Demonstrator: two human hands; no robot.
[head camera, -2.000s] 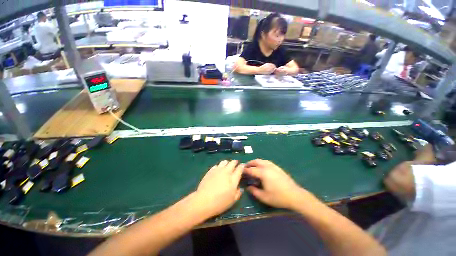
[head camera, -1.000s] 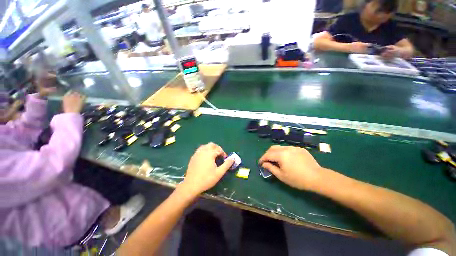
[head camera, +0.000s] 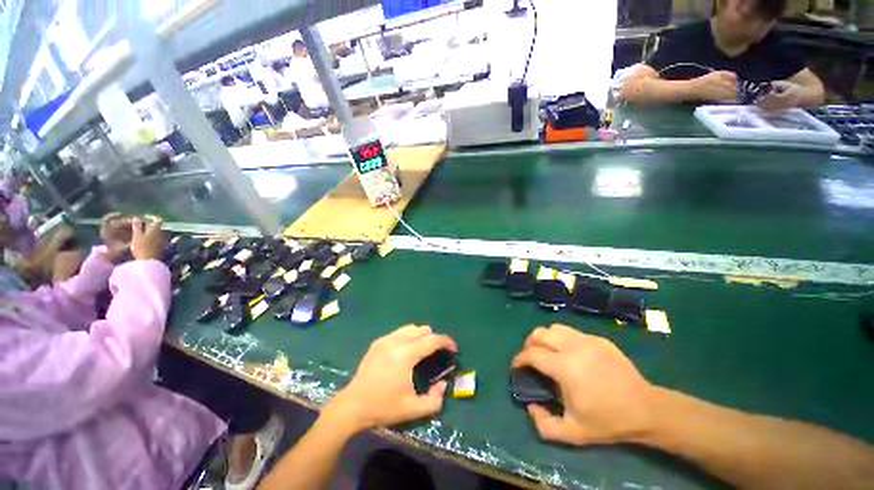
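Note:
My left hand (head camera: 401, 375) holds a black device housing (head camera: 434, 369) between thumb and fingers, just above the green bench. A small silver-white pouch cell with a yellow edge (head camera: 464, 385) hangs out at its right side. My right hand (head camera: 585, 388) grips a second black shell piece (head camera: 532, 385), no pouch showing on it. The two pieces are apart, side by side, near the bench's front edge. A row of black housings (head camera: 592, 296) with pouch cells lies ahead, beyond my right hand.
A heap of black housings (head camera: 278, 278) lies at left. A power supply (head camera: 375, 172) stands on a brown board (head camera: 335, 212), its white lead on the bench. A person in pink (head camera: 86, 335) sits at left; another sits opposite (head camera: 728, 72). A white strip (head camera: 479, 251) crosses the bench.
The view has swung left, bringing the heap and the person in pink closer to the middle. My hands, together at first, are now apart. The piece in my left hand now shows its dark side.

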